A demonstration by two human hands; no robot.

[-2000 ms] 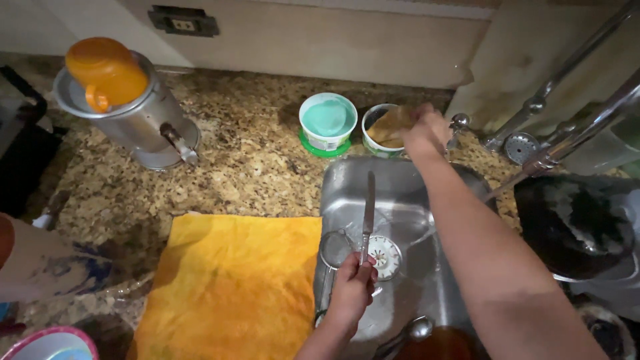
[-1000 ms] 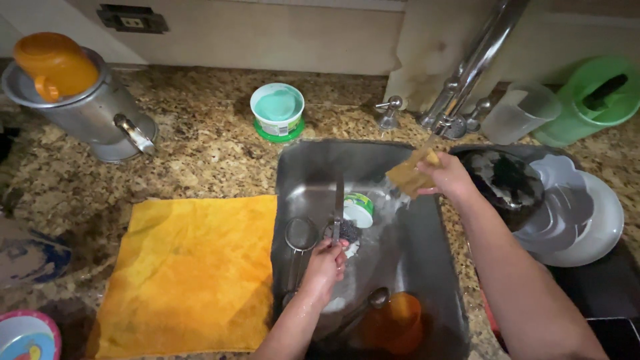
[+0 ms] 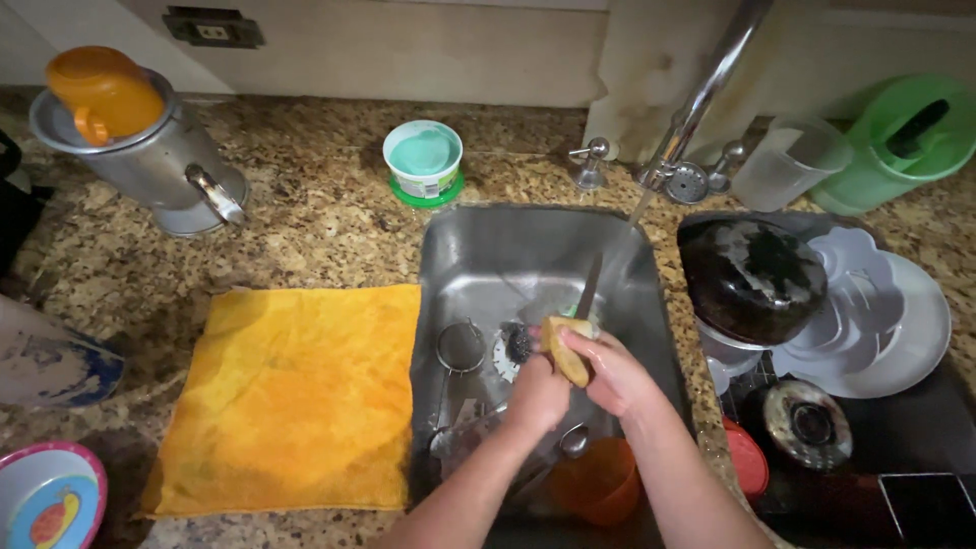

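Note:
Over the steel sink [image 3: 488, 236], my left hand [image 3: 540, 393] is closed on a table knife [image 3: 589, 286], its blade pointing up and away; the handle is hidden. My right hand [image 3: 614, 374] presses a yellow sponge [image 3: 566, 352] around the knife near the base of the blade. Beneath and left of the hands lie a dark scouring pad [image 3: 516, 341], a white drain strainer [image 3: 503, 362] and a small wire strainer [image 3: 460, 347]. A spoon [image 3: 574, 440] and an orange plastic cup [image 3: 598, 488] are lower in the sink. Water runs from the chrome faucet [image 3: 679, 133].
An orange cloth [image 3: 297, 396] lies left of the sink. Behind it stand a tub of green dish paste [image 3: 423, 156] and a metal pot [image 3: 164, 171]. At right are a blackened pot [image 3: 751, 282], white plates [image 3: 915, 328] and a green container [image 3: 877, 179]. A bowl [image 3: 91, 488] sits at lower left.
My right hand has brought the sponge from the sink's right side onto the knife in my left hand. Two seconds ago that hand was at a tub behind the sink. The view has shifted.

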